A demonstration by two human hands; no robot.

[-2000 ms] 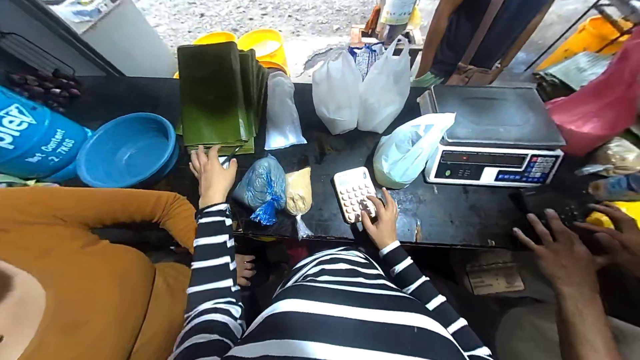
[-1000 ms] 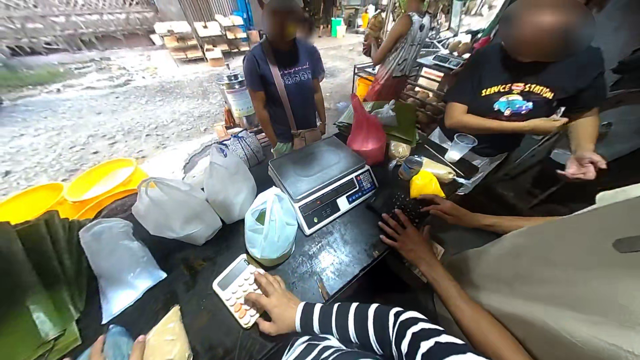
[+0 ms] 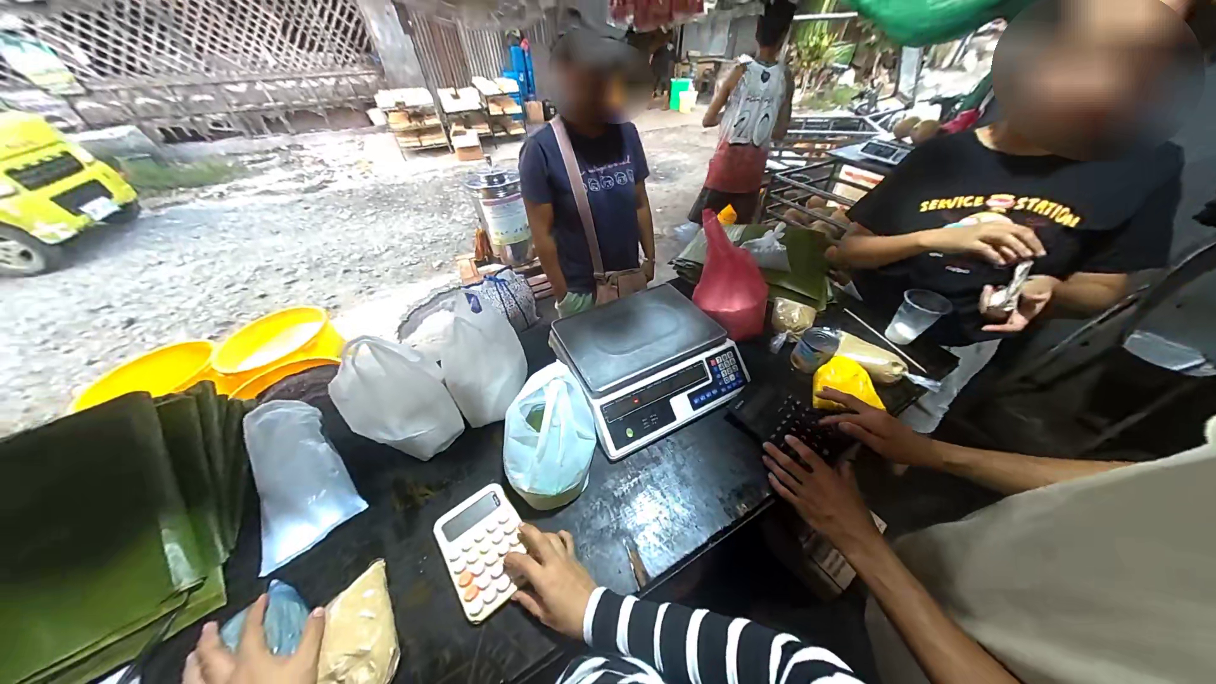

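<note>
My right hand (image 3: 553, 581) lies at the right edge of a white calculator (image 3: 480, 551), fingertips on or just over its round keys. At the bottom left, my left hand (image 3: 258, 648) rests with spread fingers on a knotted blue plastic bag (image 3: 275, 613). Beside it lies a clear bag of pale yellow contents (image 3: 361, 627). A tied light-blue bag (image 3: 549, 446) stands behind the calculator, against a digital weighing scale (image 3: 651, 370). Whether my left fingers grip the blue bag cannot be told.
Stacked banana leaves (image 3: 85, 532), a clear bag (image 3: 296, 484) and white bags (image 3: 394, 399) line the black table (image 3: 646, 518). A red bag (image 3: 730, 285) stands behind the scale. At right, a co-worker's hands touch a black keyboard (image 3: 788, 427); two people stand across the table.
The view has swung strongly to the right and up. My left hand has gone from the banana leaves to the blue bag. My right hand stays at the calculator.
</note>
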